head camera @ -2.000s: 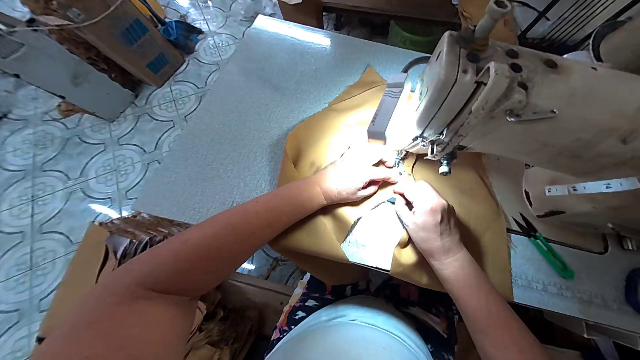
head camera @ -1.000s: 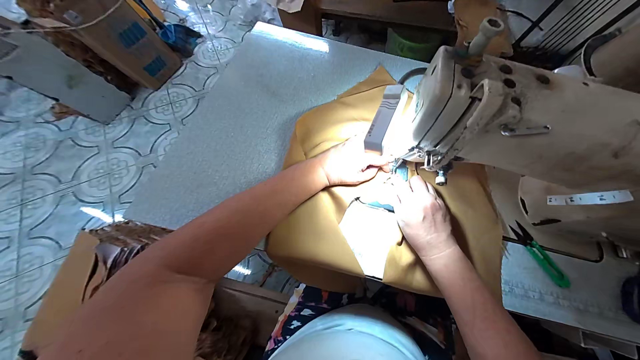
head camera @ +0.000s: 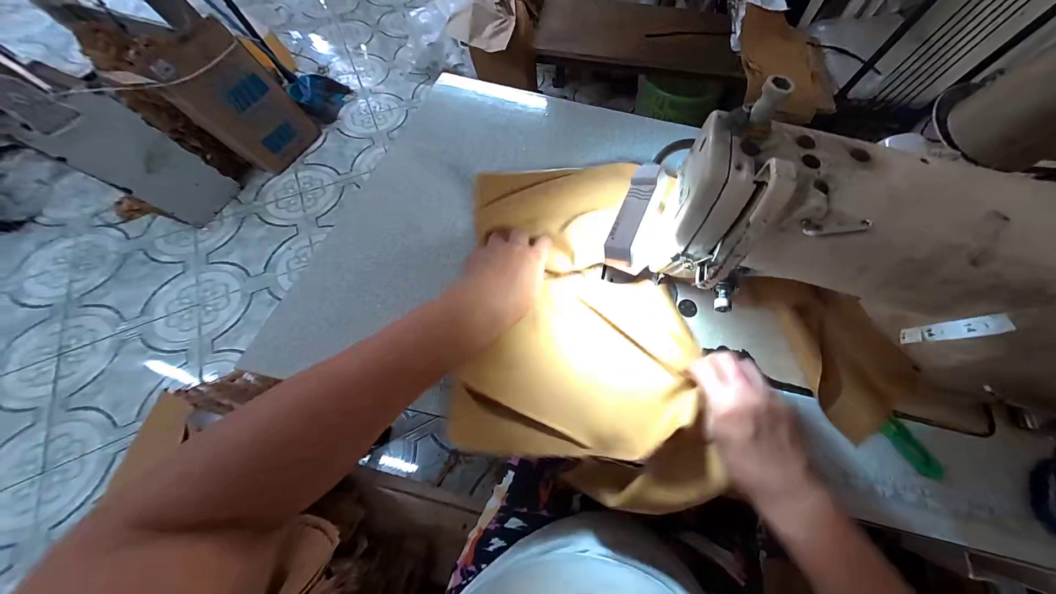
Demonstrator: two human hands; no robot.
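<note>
A tan fabric piece [head camera: 569, 371] lies across the sewing table, brightly lit below the head of an industrial sewing machine [head camera: 718, 198]. My left hand [head camera: 503, 272] grips a bunched fold of it left of the needle area. At the fabric's right edge, my right hand [head camera: 738, 396] is blurred and pinches the cloth, which hangs in folds toward my lap. Another part of tan fabric [head camera: 850, 363] lies under the machine arm; whether it joins the main piece I cannot tell. The needle tip is hard to make out in the glare.
Green-handled thread snips [head camera: 912, 447] lie right of the fabric, partly covered by it. A measuring tape strip [head camera: 957, 328] is stuck on the machine. Cardboard boxes [head camera: 223, 91] and a blue dustpan [head camera: 320, 95] stand on the tiled floor at left. A green bin [head camera: 676, 101] is behind the table.
My hands were close together at the needle and are now apart, the left farther left, the right lower right. The fabric has been shifted and turned, and the pale piece seen on it earlier no longer shows.
</note>
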